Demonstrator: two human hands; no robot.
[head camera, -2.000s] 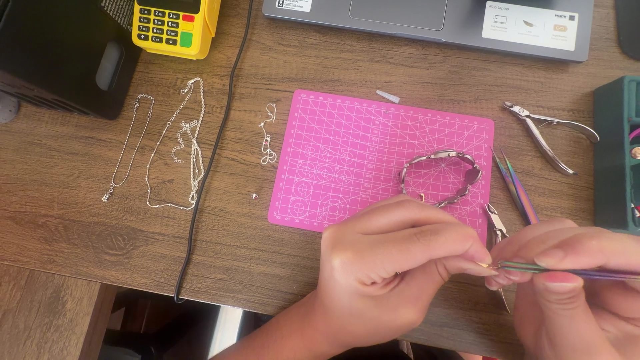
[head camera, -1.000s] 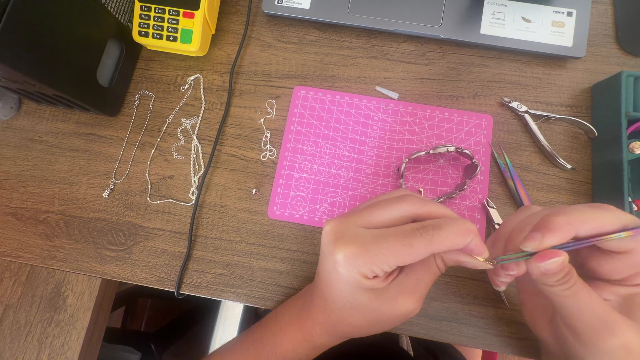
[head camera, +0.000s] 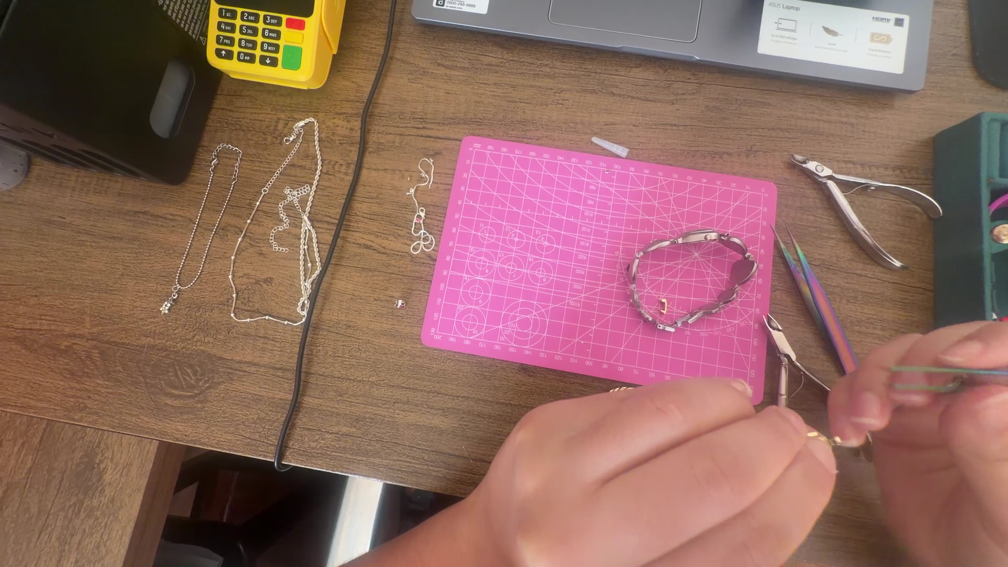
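Note:
My left hand (head camera: 661, 472) pinches one end of a gold-coloured chain (head camera: 820, 437) between thumb and forefinger, and a bit of the chain shows behind its knuckles. My right hand (head camera: 929, 425) touches the chain's other end with a fingertip and holds iridescent tweezers (head camera: 929, 378), whose tips point left. Beyond the hands lies a pink cutting mat (head camera: 520, 236) with a silver-coloured link bracelet (head camera: 697, 236) and a small gold-coloured piece (head camera: 664, 305) on it. A second pair of iridescent tweezers (head camera: 819, 303) and small pliers (head camera: 782, 342), partly hidden, are beside the mat.
Nippers (head camera: 846, 201) lie at the right, near a green tray (head camera: 957, 220). Silver-coloured chains (head camera: 315, 189) and a thinner chain (head camera: 420, 213) rest left of the mat. A black cable (head camera: 346, 205) crosses the table. A laptop (head camera: 724, 47), a yellow card terminal (head camera: 272, 47) and a black box (head camera: 94, 87) stand behind.
My right hand has shifted right, and its tweezers' tips have come away from the gold-coloured piece at my left fingertips. More of the chain shows between the hands.

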